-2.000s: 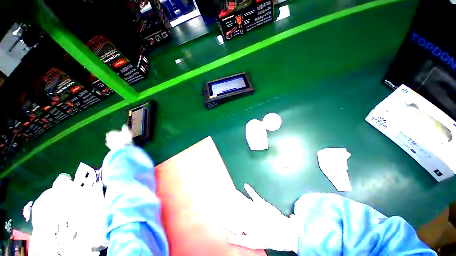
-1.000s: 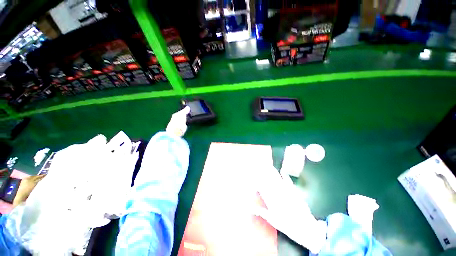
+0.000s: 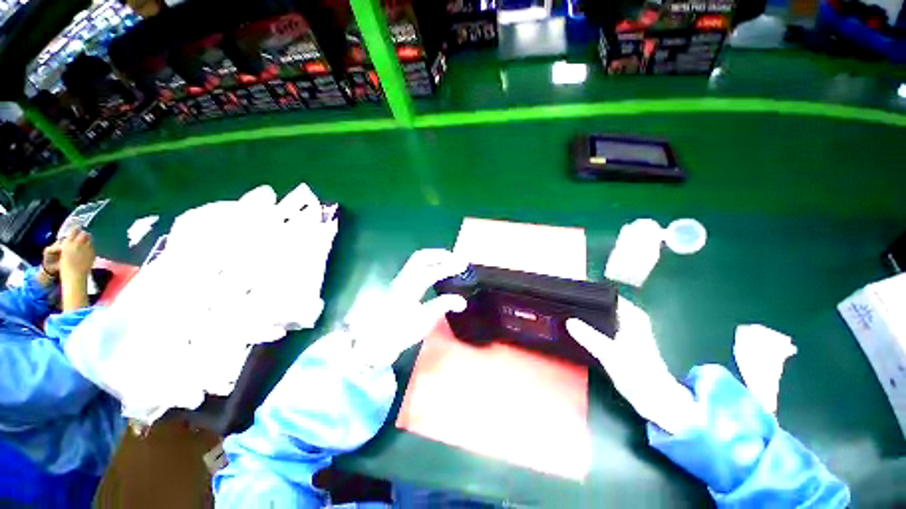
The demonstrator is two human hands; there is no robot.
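Note:
A black tablet (image 3: 531,316) is held over the red-orange mat (image 3: 497,398), its dark side with a small label facing me. My gloved left hand (image 3: 407,303) grips its left end, with the thumb on the near face. My gloved right hand (image 3: 626,358) grips its right end, also with the thumb on the near face. The fingers behind the tablet are mostly hidden. The gloves and part of the mat are glared white.
Another tablet (image 3: 628,159) lies at the far edge. A white bottle (image 3: 636,253), its round lid (image 3: 685,236) and a white wipe (image 3: 762,364) lie right. A carton (image 3: 879,318) is far right. Bags (image 3: 233,288) and a neighbour's hands (image 3: 75,260) are left.
My left hand has taken the left tablet from the far edge and brought it over the mat. My right hand has lifted from the mat and now holds it too. The view has shifted.

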